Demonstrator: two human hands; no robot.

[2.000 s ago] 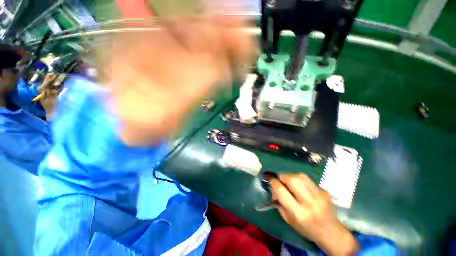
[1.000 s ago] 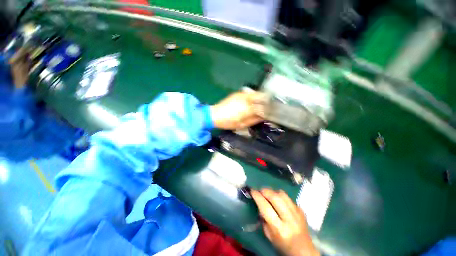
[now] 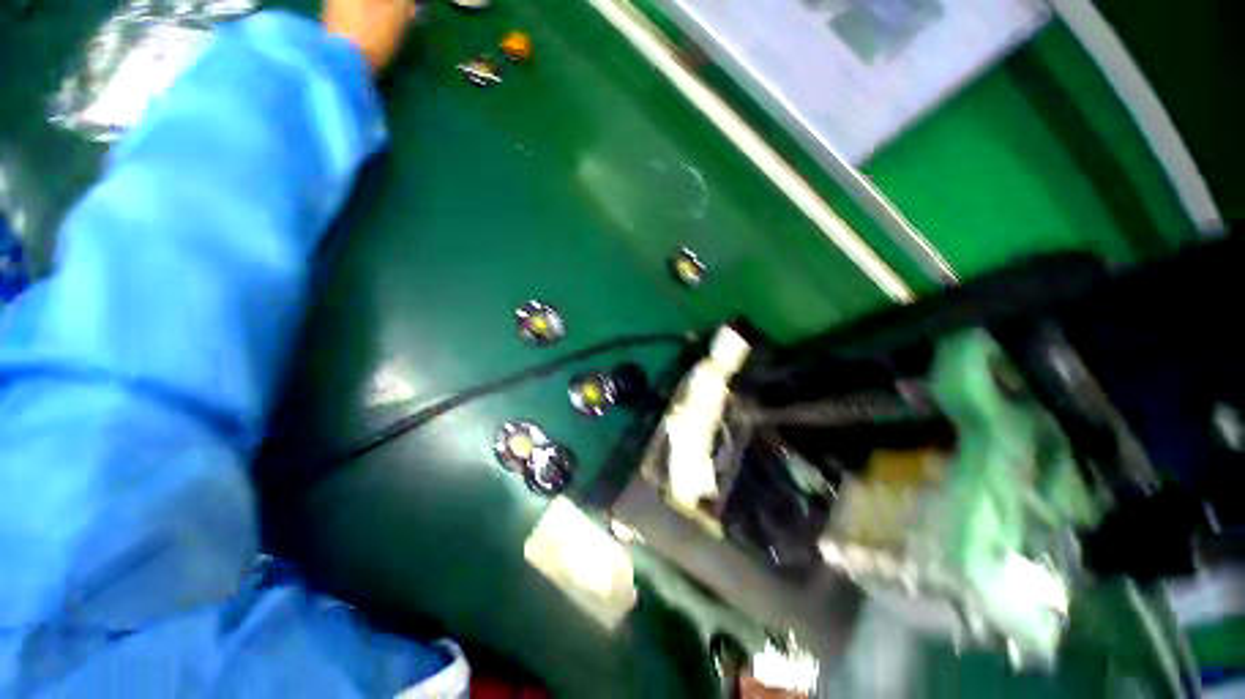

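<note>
My left hand (image 3: 369, 25) is at the top left, cut off by the upper edge; its fingers and any hold are hidden. Round modules with yellow centres lie on the green bench, including one near the middle (image 3: 539, 322), one beside the cable (image 3: 590, 395) and one further back (image 3: 688, 266). Another module (image 3: 519, 445) touches a darker round part (image 3: 549, 468). The press fixture's pale green plate (image 3: 983, 478) is at the right, blurred. A small patch of skin, possibly my right hand (image 3: 769, 688), shows at the bottom edge; its fingers cannot be made out.
A black cable (image 3: 451, 404) runs left from the press. A cream strip (image 3: 699, 426) lies at the press's left side, and a white pad (image 3: 583, 560) in front. A shiny clear bag (image 3: 116, 75) is far left. An orange piece (image 3: 515, 47) and metal rail (image 3: 765, 150) are at the back.
The view has swung left and tilted. My left hand has moved from the press to the far left of the bench. My right hand has almost left the picture.
</note>
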